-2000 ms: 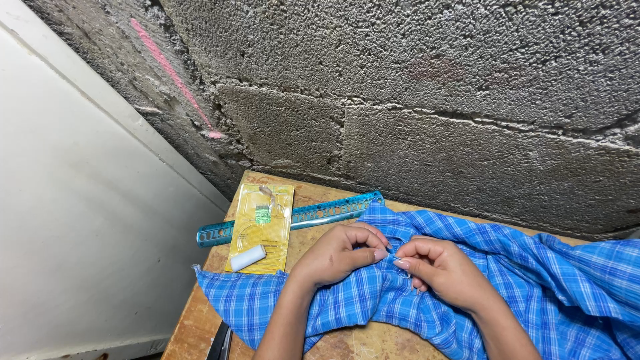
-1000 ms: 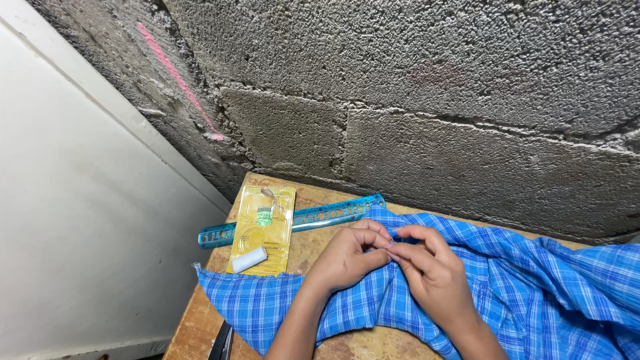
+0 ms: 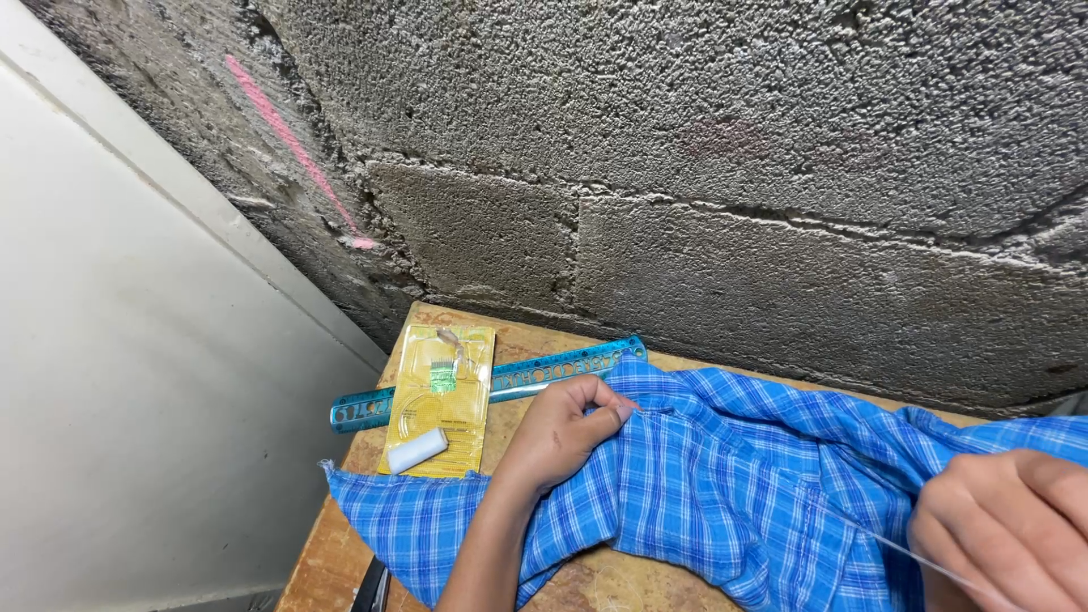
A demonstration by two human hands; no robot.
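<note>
A blue plaid cloth [image 3: 722,484] lies bunched over the wooden tabletop [image 3: 331,552]. With thumb and forefinger, my left hand [image 3: 565,433] pinches a fold at its upper edge. My right hand [image 3: 1003,518] is at the far right, fingers curled, with a pale thread [image 3: 901,548] stretched taut between it and the cloth; a needle cannot be made out. Left of my left hand lies a yellow needle packet [image 3: 438,408] with several needles under clear plastic. A small white cylinder, perhaps a thread spool [image 3: 417,450], rests on the packet's lower end.
A blue plastic stencil ruler [image 3: 565,364] passes under the packet. Black-handled scissors or a similar tool [image 3: 371,586] lie partly hidden at the table's lower left edge. A rough concrete block wall [image 3: 731,263] rises behind the table, and a white panel [image 3: 144,340] stands at left.
My right hand has moved away from my left hand to the far right, and a taut thread now shows. My left hand has stayed at the cloth.
</note>
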